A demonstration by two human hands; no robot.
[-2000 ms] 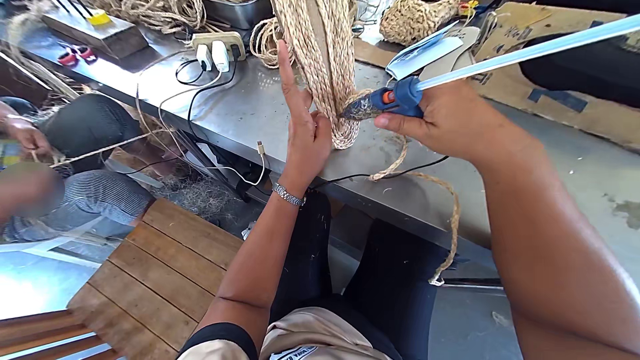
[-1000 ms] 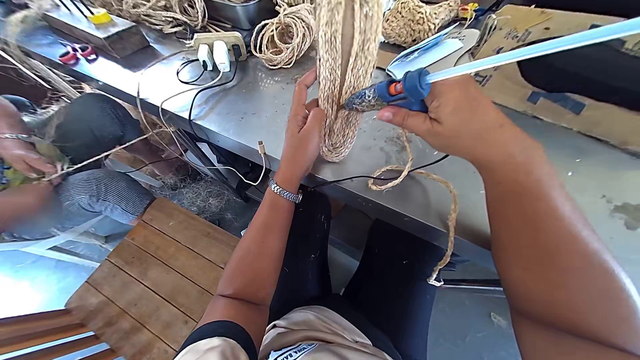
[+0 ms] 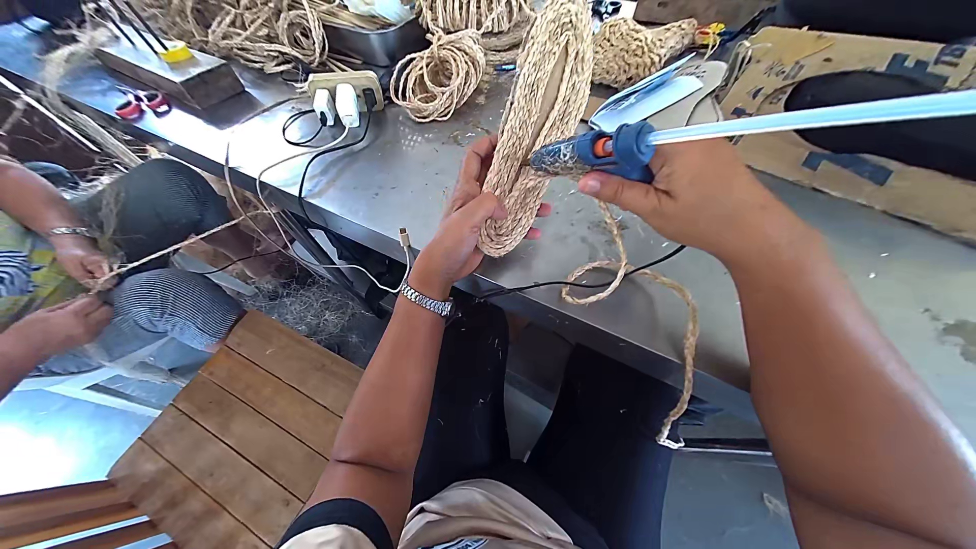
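My left hand (image 3: pixel 465 221) grips the near rounded end of a long oval piece of braided natural-fibre cord (image 3: pixel 534 122), thumb on its face and fingertips showing at its right side. My right hand (image 3: pixel 679 194) holds a blue hot glue gun (image 3: pixel 598 152) with a long pale glue stick (image 3: pixel 808 116) out of its back. The gun's nozzle meets the groove in the braided piece. A loose tail of cord (image 3: pixel 690 328) curls down from beneath the piece and hangs over the table edge.
On the metal table (image 3: pixel 366 171) are a coil of cord (image 3: pixel 438 76), a power strip (image 3: pixel 347 84) with plugs, red-handled scissors (image 3: pixel 142 104), a block (image 3: pixel 171 72) and cardboard (image 3: pixel 846 145). A black cable crosses near the edge. A co-worker's hands (image 3: pixel 84 290) hold cord at left, beside a wooden slatted seat (image 3: pixel 244 412).
My left hand has gone from lying open-fingered beside the braided piece to gripping its near end. The piece has risen and tilted. The glue gun remains at it.
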